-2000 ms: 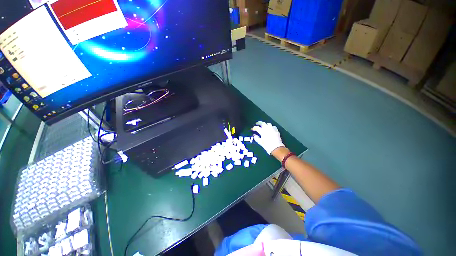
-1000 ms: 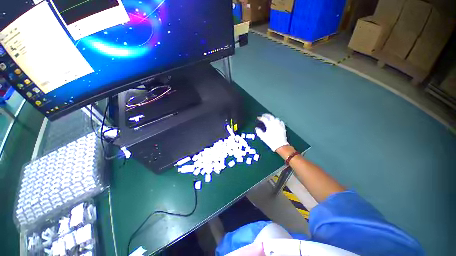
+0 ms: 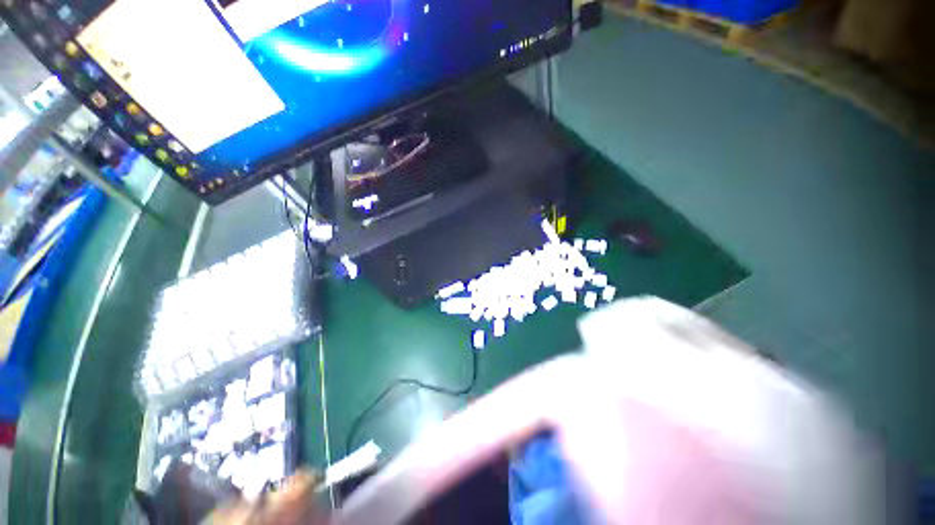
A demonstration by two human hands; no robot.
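A white and pale pink headset (image 3: 677,420) fills the lower right, close to the camera and strongly blurred. Its headband curves down to the bottom left. My left hand (image 3: 287,502) is a bare, blurred shape at the bottom edge, beside a dark grey soft thing (image 3: 185,497); its grip cannot be told. My gloved right hand cannot be made out from the white blur of the headset. A loose pile of small white pieces (image 3: 523,282) lies on the green bench (image 3: 400,349). One piece lies by the end of a thin black cable (image 3: 415,384).
A monitor (image 3: 410,77) stands behind a black unit (image 3: 461,241). A dark mouse (image 3: 638,238) is near the bench's right corner. A tray of neat white rows (image 3: 231,308) and a tray of jumbled pieces (image 3: 231,415) are at left. A white strip (image 3: 354,461) is near my left hand.
The view has swung left. My gloved right hand has left the mouse. The headset has come up large into view, and my left hand and the grey thing now show at the bottom left.
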